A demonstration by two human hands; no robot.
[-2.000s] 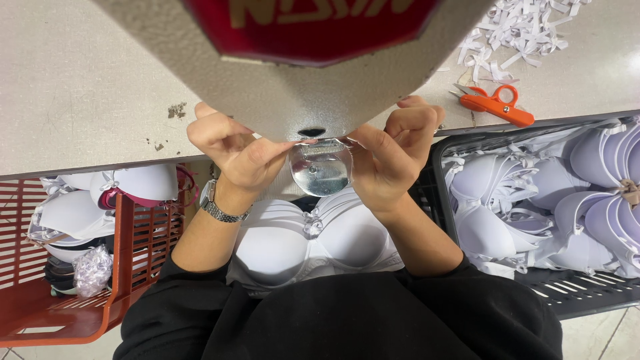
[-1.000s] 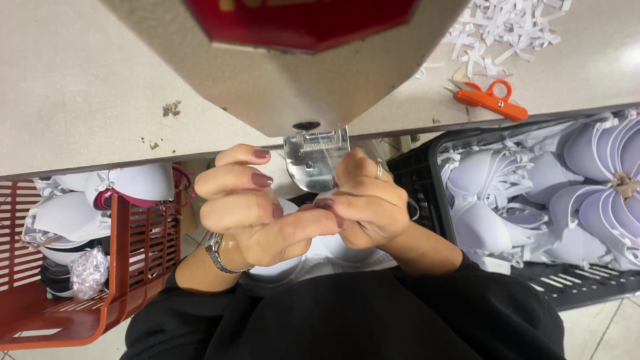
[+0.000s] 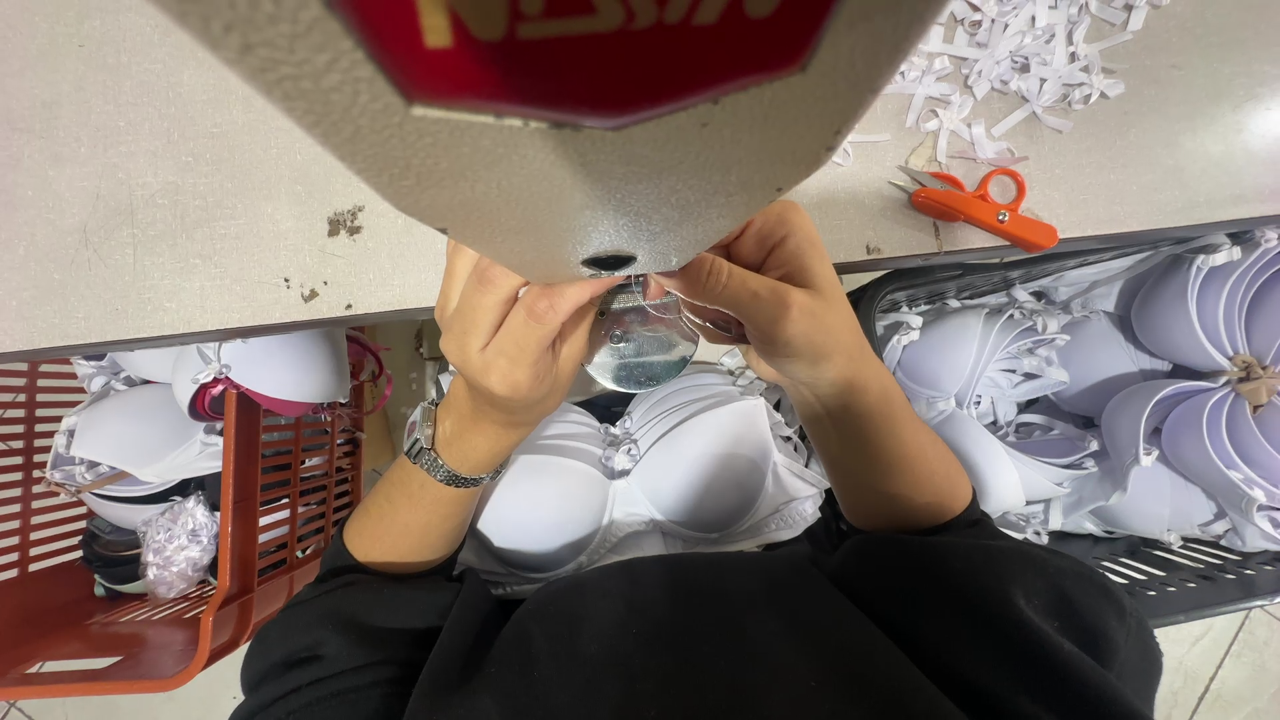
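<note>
In the head view a sewing machine head (image 3: pixel 600 190) with a red badge juts over the table edge. Beneath its tip is a round metal part (image 3: pixel 640 350). My left hand (image 3: pixel 525 325), a metal watch (image 3: pixel 425 435) on its wrist, has its fingertips at the left of the tip. My right hand (image 3: pixel 760 300) is at the right, thumb and finger pinched together by a thin thread (image 3: pixel 655 305). The machine head hides part of the fingertips, so what they hold cannot be made out. Several stacked white bras (image 3: pixel 560 490) rest on my lap below.
Orange thread snips (image 3: pixel 985 208) and a heap of white ribbon bows (image 3: pixel 1020 60) lie on the table (image 3: pixel 150 200) at the right. A red basket (image 3: pixel 235 520) with bras stands at the left. At the right, a black crate (image 3: pixel 1160 575) holds many white bras.
My hands were together below the machine tip one second ago. They have moved up and apart, to either side of the tip, much as they were two seconds ago.
</note>
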